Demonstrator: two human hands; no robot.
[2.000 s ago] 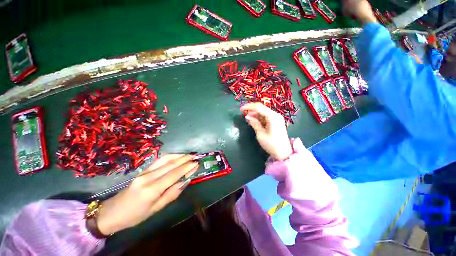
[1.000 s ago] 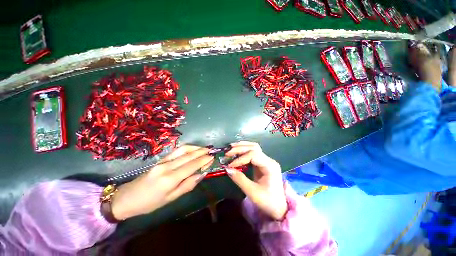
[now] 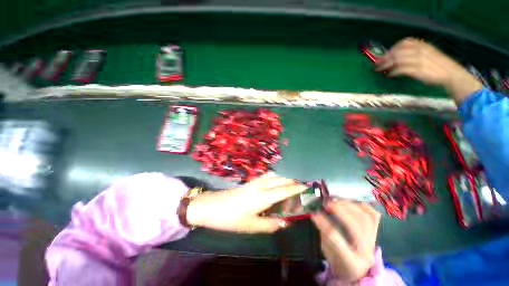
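A red-rimmed phone housing (image 3: pixel 308 199) is at the bench's front edge, between my two hands, blurred. My left hand (image 3: pixel 245 206) lies over its left part, fingers along its upper and lower edges, gripping it. My right hand (image 3: pixel 349 232) has its fingertips at the housing's right end; whether a small part is between them is hidden. The left pile of red and dark side parts (image 3: pixel 241 144) lies beyond my left hand. The right pile (image 3: pixel 396 166) lies beyond my right hand.
Another handset (image 3: pixel 177 129) lies left of the left pile. Handsets ride the green belt (image 3: pixel 251 61) beyond the pale edge rail (image 3: pixel 223 94). A neighbour's hand (image 3: pixel 418 62) in a blue sleeve holds a handset over the belt. More handsets (image 3: pixel 464 198) stand at right.
The view has swung left, so the piles appear further right. My right hand has come from beside the right pile to the housing. The neighbour's hand now reaches over the belt.
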